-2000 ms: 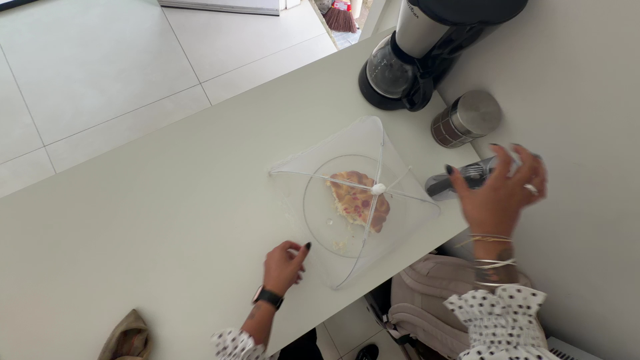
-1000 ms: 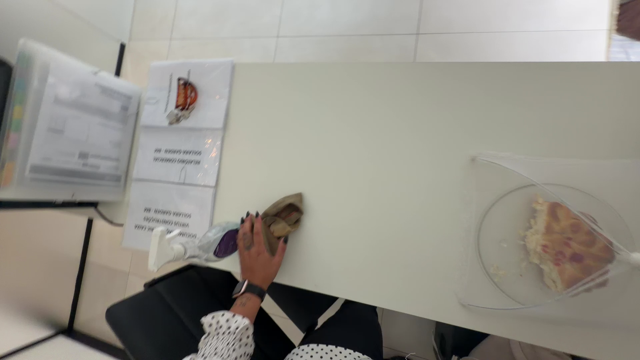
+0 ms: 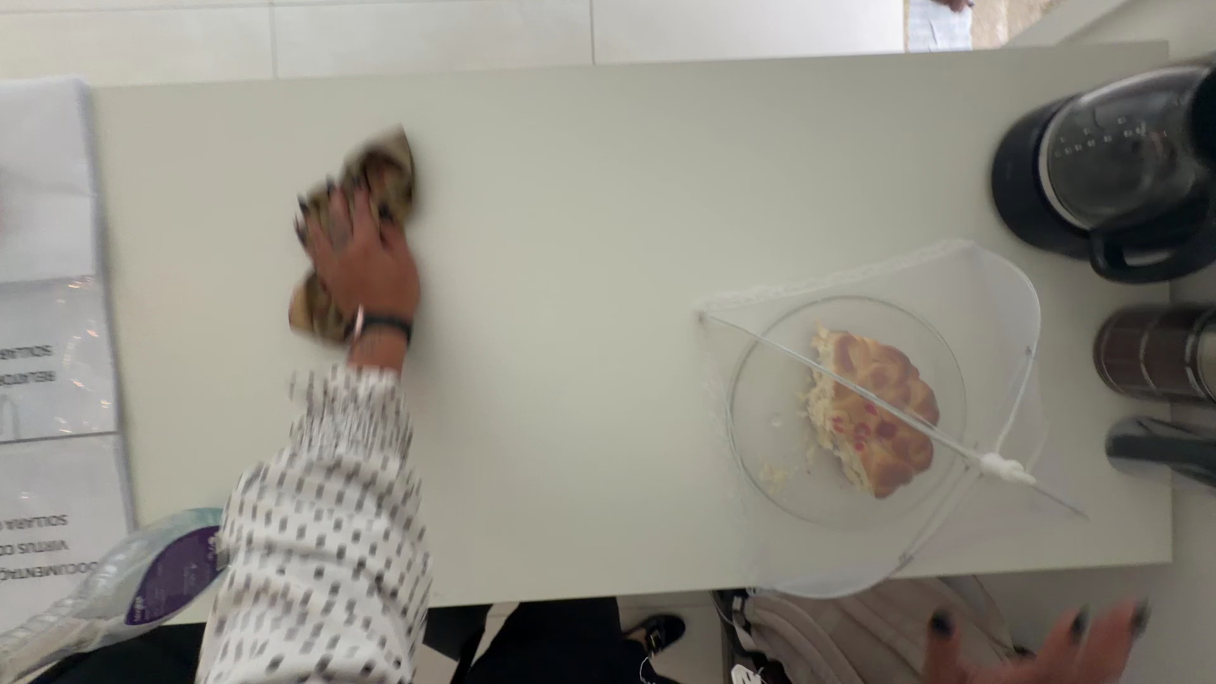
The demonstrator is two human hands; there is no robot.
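Observation:
My left hand (image 3: 366,261) presses on a crumpled brown patterned cloth (image 3: 318,306) on the left part of the white table (image 3: 570,332); the cloth shows on both sides of the fingers. My right hand (image 3: 1040,646) is at the bottom right, below the table's near edge, fingers apart and holding nothing; its palm is cut off by the frame. Between the hands, on the right half of the table, a braided bread piece (image 3: 879,408) lies with crumbs on a clear round plate (image 3: 760,380) under a white mesh food cover (image 3: 997,285).
A coffee maker (image 3: 1092,171), a jar with dark contents (image 3: 1149,351) and a dark-and-clear object (image 3: 1149,446) line the right end. At left lie papers in plastic sleeves (image 3: 57,361) and a clear spray bottle (image 3: 171,570). A beige backpack (image 3: 855,636) is below the near edge.
My left hand and the cloth have moved from beside the spray bottle at the near edge toward the table's far side. My right hand, out of view one second ago, shows at the bottom right.

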